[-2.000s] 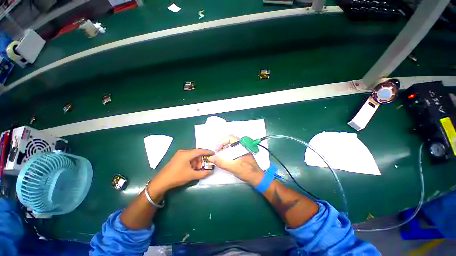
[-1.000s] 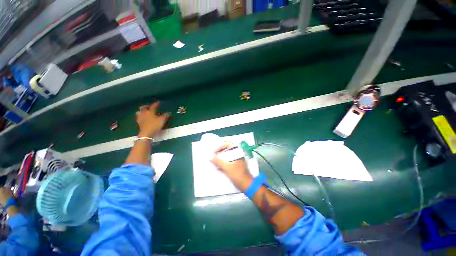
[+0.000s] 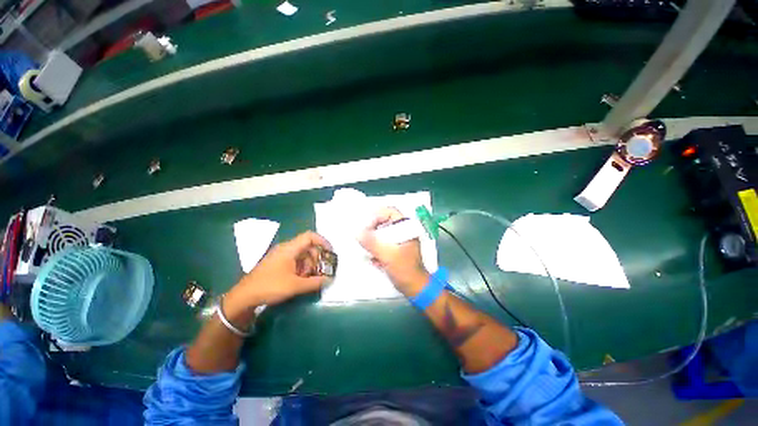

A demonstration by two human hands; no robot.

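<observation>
My left hand (image 3: 283, 270), with a pale bracelet, holds a small square module (image 3: 327, 263) between thumb and fingers at the left part of the white paper sheet (image 3: 357, 287). My right hand (image 3: 396, 251), with a blue wrist band, holds a white syringe or pen (image 3: 406, 231) like a pencil over the sheet's right part. Its green end (image 3: 428, 221) points up and right; its tip is hidden by the fingers. The tool and module are apart. A clear hose and a thin black cable run right from the green end.
Another module (image 3: 194, 294) lies between the light blue basket (image 3: 93, 295) and my left wrist. Several modules (image 3: 230, 155) sit on the belt beyond the white rail (image 3: 349, 170). Cut paper (image 3: 565, 250), a white-handled device (image 3: 605, 181) and a black box (image 3: 716, 195) are at right.
My left hand has come back from the belt to the paper and now holds a module. My right hand still holds the tool over the sheet. Belt modules have shifted.
</observation>
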